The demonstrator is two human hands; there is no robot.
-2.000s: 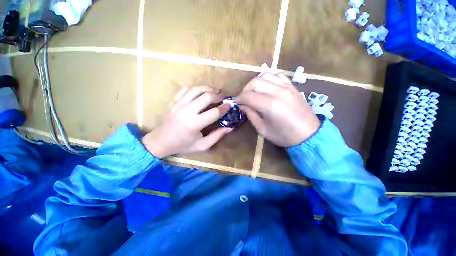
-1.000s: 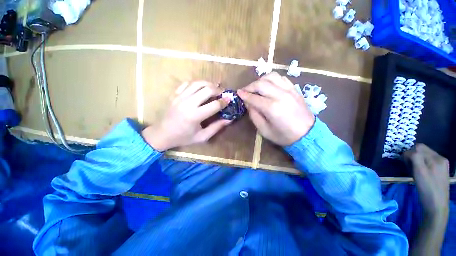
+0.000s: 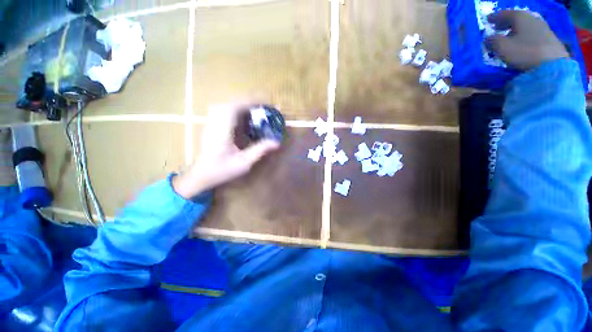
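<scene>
My left hand (image 3: pixel 224 152) holds a dark round dish-like fixture (image 3: pixel 276 123) at its rim, left of the middle of the bench, with something white in it. My left hand is blurred. My right hand (image 3: pixel 529 40) is in the blue bin (image 3: pixel 464 48) at the upper right, over the white parts; its fingertips are partly hidden, so its grip cannot be told. Loose white parts (image 3: pixel 388 162) lie on the bench between the fixture and the black tray.
A black tray (image 3: pixel 474 194) with white parts in columns lies at right, partly behind my right sleeve. Another white cluster (image 3: pixel 433 72) lies beside the bin. A control box (image 3: pixel 74 55), white crumpled cloth (image 3: pixel 123 52), cables (image 3: pixel 79 162) and a cylindrical tool (image 3: pixel 29 172) are at left.
My right hand has left the fixture and moved to the blue bin. More loose white parts show mid-bench. The other hand at the black tray is gone from view. The camera view has shifted.
</scene>
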